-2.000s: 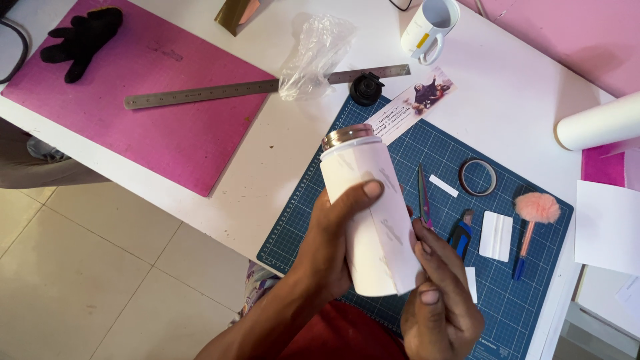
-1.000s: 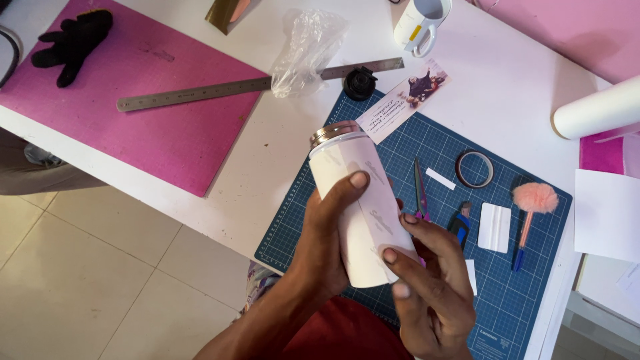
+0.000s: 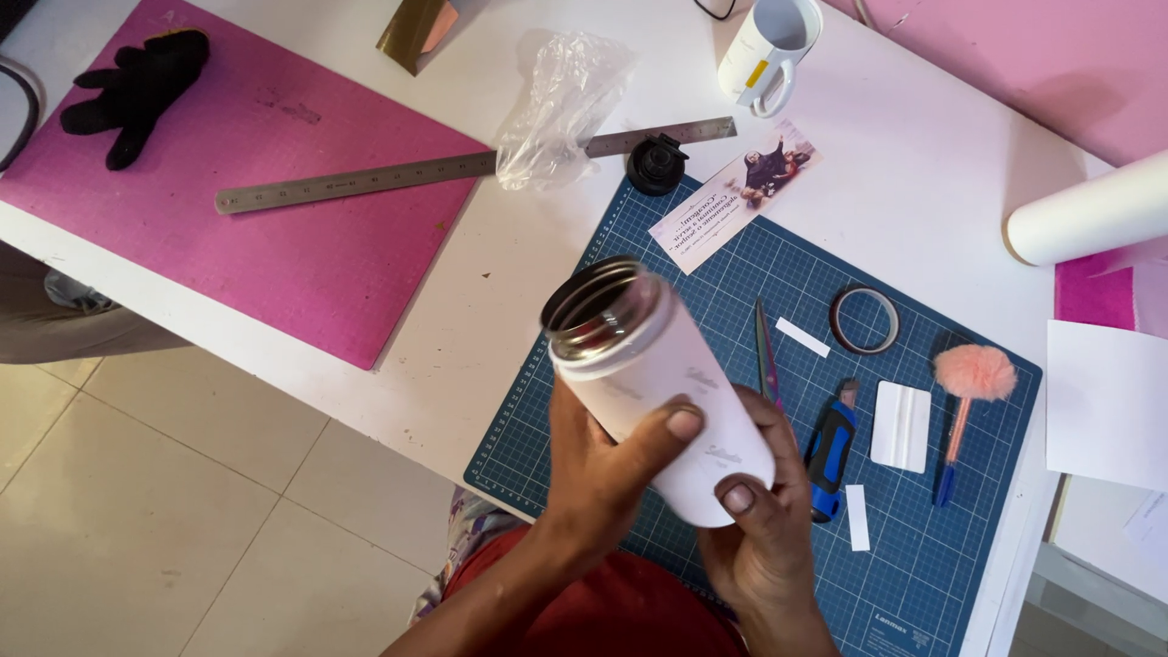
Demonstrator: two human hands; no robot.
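Note:
Both hands hold a white bottle [image 3: 671, 392] with a bare metal threaded neck, tilted with its open mouth toward the upper left. My left hand [image 3: 611, 465] wraps its side, thumb across the front. My right hand [image 3: 766, 511] grips the lower end, thumb near the base. The bottle's white surface bears faint repeated grey writing. Below it lies a blue cutting mat [image 3: 949, 566]. A black screw lid [image 3: 656, 165] sits at the mat's top corner, beside a printed paper strip [image 3: 735, 196] with a picture and writing.
On the mat lie scissors [image 3: 766, 351], a tape roll [image 3: 864, 319], a blue-black utility knife [image 3: 831, 456], a white squeegee [image 3: 901, 426] and a pompom pen [image 3: 954, 438]. Beyond are a mug [image 3: 769, 55], plastic bag [image 3: 561, 109], steel ruler [image 3: 356, 182], pink mat [image 3: 365, 274], black glove [image 3: 137, 96] and white roll [image 3: 1090, 210].
The bottle has tipped so that its open mouth now shows. My right hand has moved from beside the bottle to a grip around its lower end.

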